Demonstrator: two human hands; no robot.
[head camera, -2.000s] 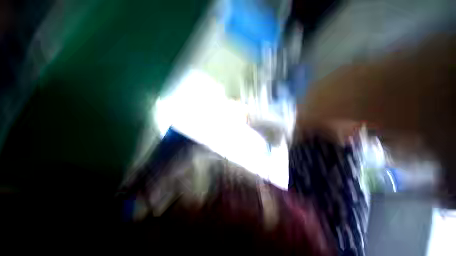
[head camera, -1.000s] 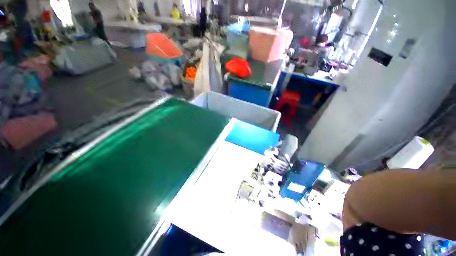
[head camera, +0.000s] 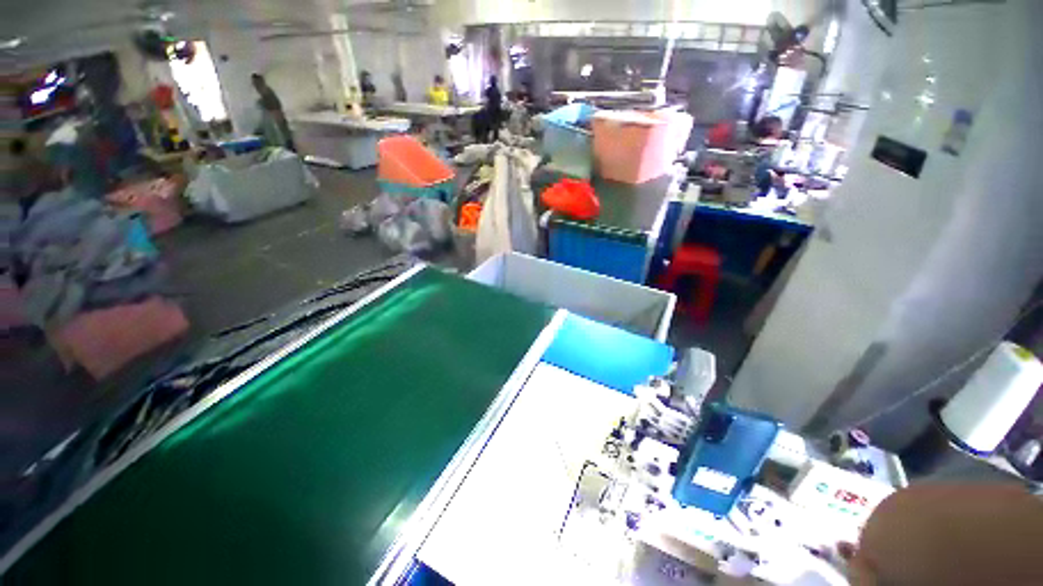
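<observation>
A sewing machine with white and metal parts stands at the lower right. A flat teal box or panel sits on top of it. Its white table top has a blue far end. The dark green side table runs along its left, with a pale edge strip. A blurred, rounded bare-skin shape, seemingly part of a bent arm, is cut off at the lower right edge; no fingers can be made out. My left hand is out of the picture. My right hand cannot be seen.
A grey bin stands beyond the tables. Behind it are a red knotted bag, a salmon bin and a red stool. A white pillar and thread cone are right. Fabric heaps, bins and people are further back.
The earlier blur has cleared. The view has tilted up, so the room sits lower in the picture. The bare arm has sunk towards the lower right corner, and its dotted dark cloth no longer shows.
</observation>
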